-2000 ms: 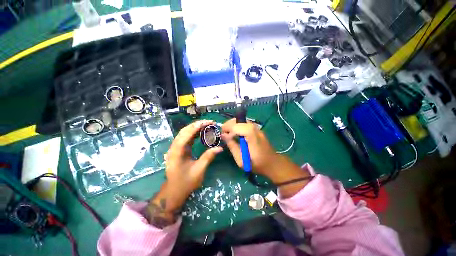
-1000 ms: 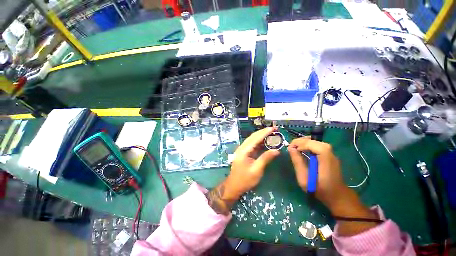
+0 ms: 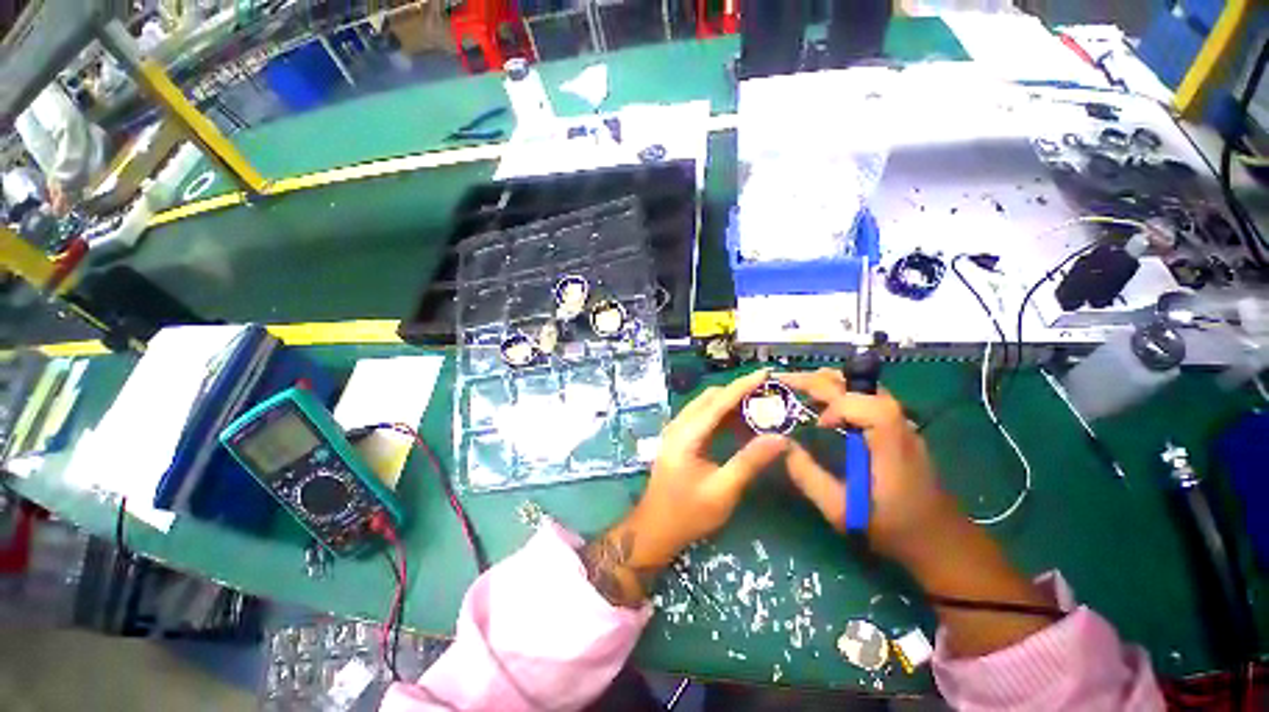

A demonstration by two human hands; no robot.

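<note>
My left hand [image 3: 699, 473] holds a small round device [image 3: 767, 408] with a black body and silver rim by its edge, between thumb and fingers, above the green mat. My right hand [image 3: 891, 466] holds a soldering iron [image 3: 857, 480] with a blue and black handle; its silver shaft points away, up toward the blue box. The fingertips of my right hand are close to the right side of the round device, where something thin and pale shows. Whether they touch it is too blurred to tell. A silver disc [image 3: 863, 644] and a small white-and-yellow square [image 3: 913, 648] lie on the mat below.
A clear blister tray [image 3: 557, 442] with several round parts lies left, over a black tray [image 3: 443, 285]. A teal multimeter [image 3: 309, 470] is further left. White scraps [image 3: 738, 591] lie near me. A blue box [image 3: 803, 274], bottle [image 3: 1134, 365] and white cable [image 3: 1027, 466] are right. A person's arm shows far left.
Since two seconds ago the view has swung left, bringing the multimeter into full view. In the last second my right hand has moved closer to the round device, its fingers more bent. Both hands keep their holds.
</note>
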